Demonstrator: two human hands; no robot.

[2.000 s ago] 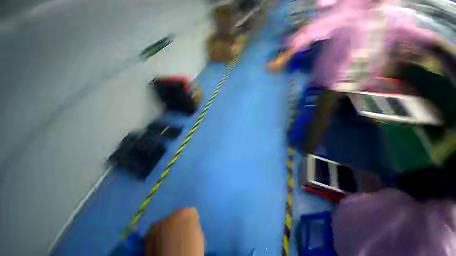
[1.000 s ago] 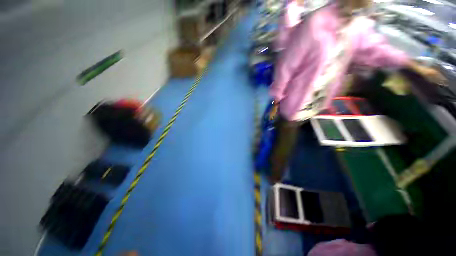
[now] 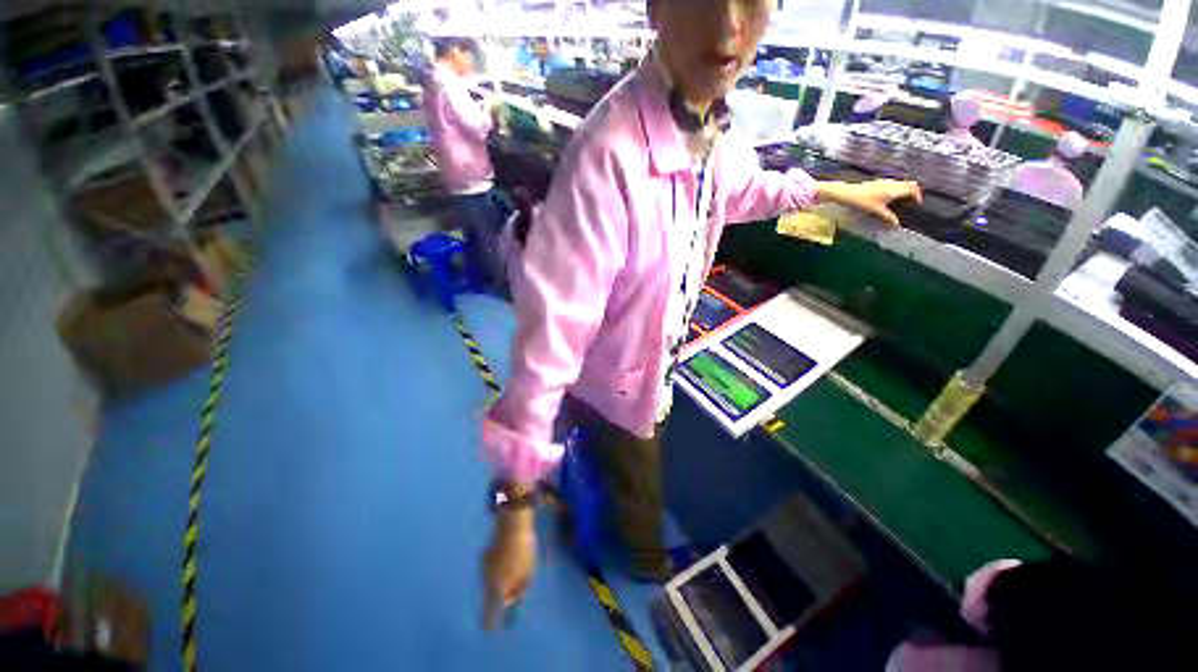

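Observation:
Neither of my hands is in the picture. Nearest in front of me, a white foam tray (image 3: 821, 328) lies on the green-matted bench (image 3: 874, 453). Two dark screens are set in it, the nearer one partly lit green. A red/orange tray (image 3: 711, 313) with dark screens lies just behind it, partly hidden by a person. A second white-framed tray (image 3: 766, 612) with dark panels sits low beside the bench, near the bottom edge.
A person in a pink smock (image 3: 611, 236) stands at the bench, one hand on the upper shelf. Others in pink are farther back. The blue aisle (image 3: 329, 433) has yellow-black tape. Cardboard boxes (image 3: 138, 328) and racks stand left; a blue stool (image 3: 440, 267) stands behind.
The view has swung right and up toward the bench and the standing person, who now faces me with one arm lowered. The hand-like shape at the bottom edge has left the picture.

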